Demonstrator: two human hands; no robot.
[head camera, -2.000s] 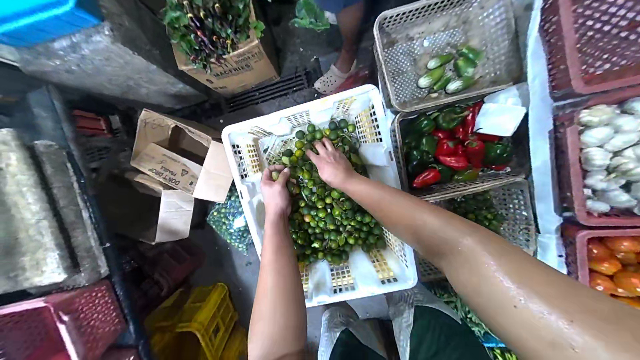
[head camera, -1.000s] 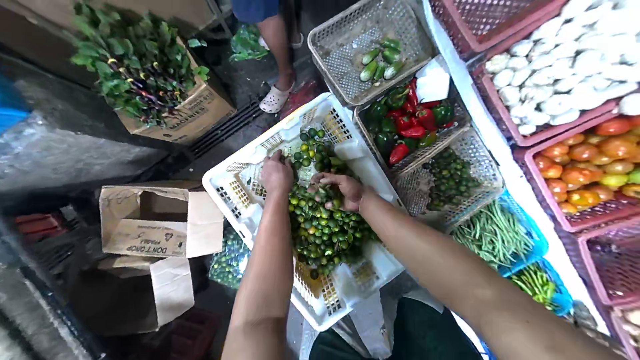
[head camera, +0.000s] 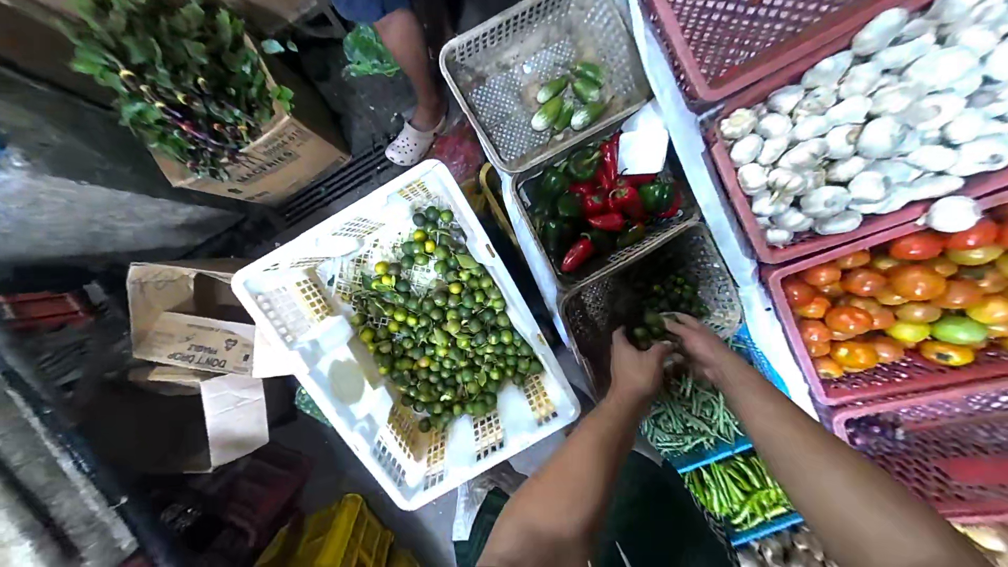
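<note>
My left hand (head camera: 636, 364) and my right hand (head camera: 697, 343) are together over the near edge of a plastic basket (head camera: 720, 272) of small green citrus fruits (head camera: 679, 295). Between them is a small cluster of the green fruits (head camera: 649, 327), held in cupped fingers; how many fruits each hand holds is hidden. To the left, a white plastic crate (head camera: 504, 441) lies tilted in view, with a heap of green and yellowish calamansi-like citrus fruits (head camera: 453, 331) and a few leaves in it. Neither hand touches that crate.
Baskets of red and green peppers (head camera: 606, 220) and small striped eggplants (head camera: 587, 90) stand beyond. Garlic bulbs (head camera: 878, 138), tomatoes (head camera: 913, 291), green beans (head camera: 693, 413) and green chillies (head camera: 736, 488) are at right. An open cardboard box (head camera: 197, 342) is at left; a person's foot in a clog (head camera: 411, 143) is beyond.
Both hands have left the citrus heap in the white crate and moved right to the smaller citrus basket, with fruits between them. The view has shifted towards the right.
</note>
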